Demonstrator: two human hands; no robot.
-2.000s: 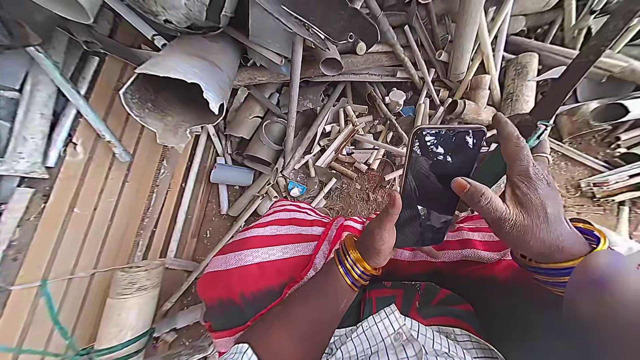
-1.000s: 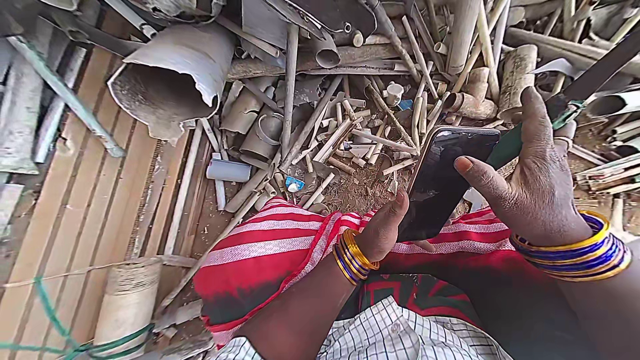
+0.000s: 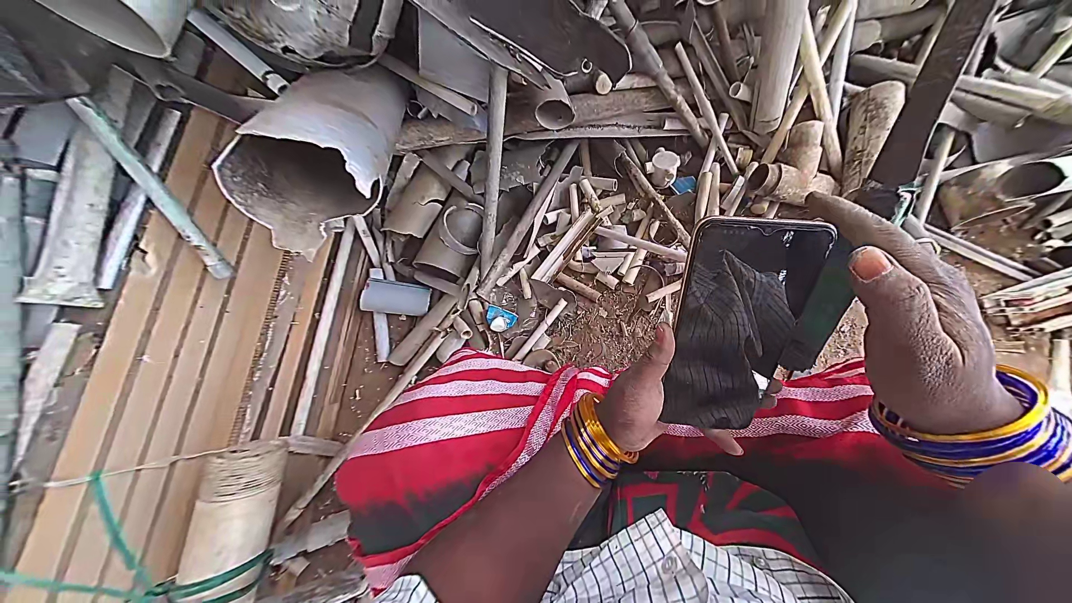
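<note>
A smartphone with a dark, reflective screen is tilted above my lap. My left hand holds it from below at its lower left, with the thumb along the near edge and fingertips showing under it. To the right of the phone is my right hand, its thumb raised off the screen; its other fingers are partly hidden beside a dark green object that I cannot identify. Both wrists wear yellow and blue bangles. Red cloth with pale stripes covers my lap.
Cut pipe pieces and sticks lie heaped on the ground ahead. A wide, jagged-ended pipe is at the upper left, near brown slatted boards. A pale roll with green cord stands at the lower left. A dark bar slants at the upper right.
My right thumb, over the phone's screen in the earlier frames, has lifted away to the right. The left hand keeps its hold on the phone.
</note>
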